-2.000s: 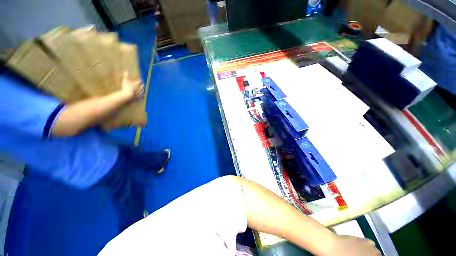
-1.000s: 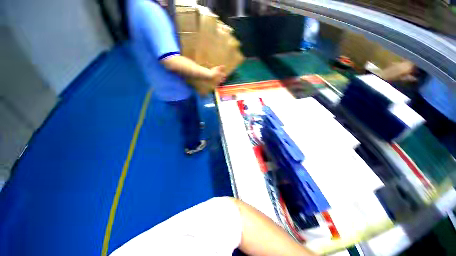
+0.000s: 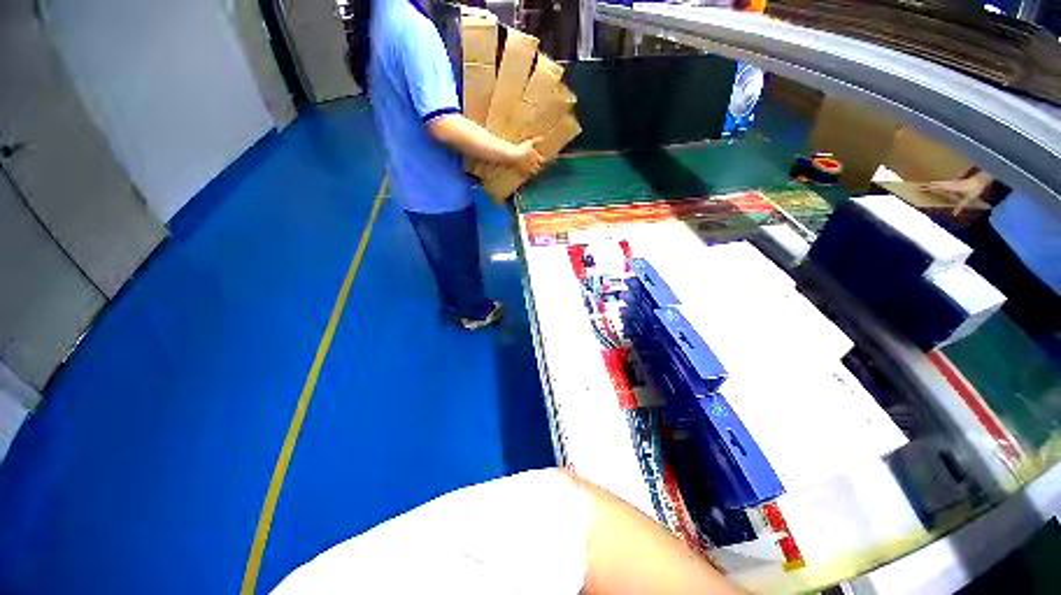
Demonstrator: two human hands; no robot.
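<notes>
A row of packed boxes (image 3: 780, 360) lies on the side table, its white faces overexposed and its stepped dark blue ends facing left with hanger-like cutouts. Stacked boxes (image 3: 894, 262) with white tops and dark blue sides stand at the table's far right. A white sleeve and a bare forearm of mine cross the bottom of the picture, left of and below the row. The hand of that arm is cut off by the bottom edge. My other hand is not in the picture.
A person (image 3: 431, 151) holding flattened brown cartons (image 3: 518, 110) stands on the blue floor beyond the table's left edge. Another person's hand (image 3: 960, 192) shows at the far right. A metal overhead shelf (image 3: 814, 64) crosses the upper right. An orange tape roll (image 3: 824, 169) lies on the green surface.
The person with the cartons has moved right and away along the table. My view has shifted left, and my hand, visible two seconds ago, has left through the bottom edge. The box row looks unchanged.
</notes>
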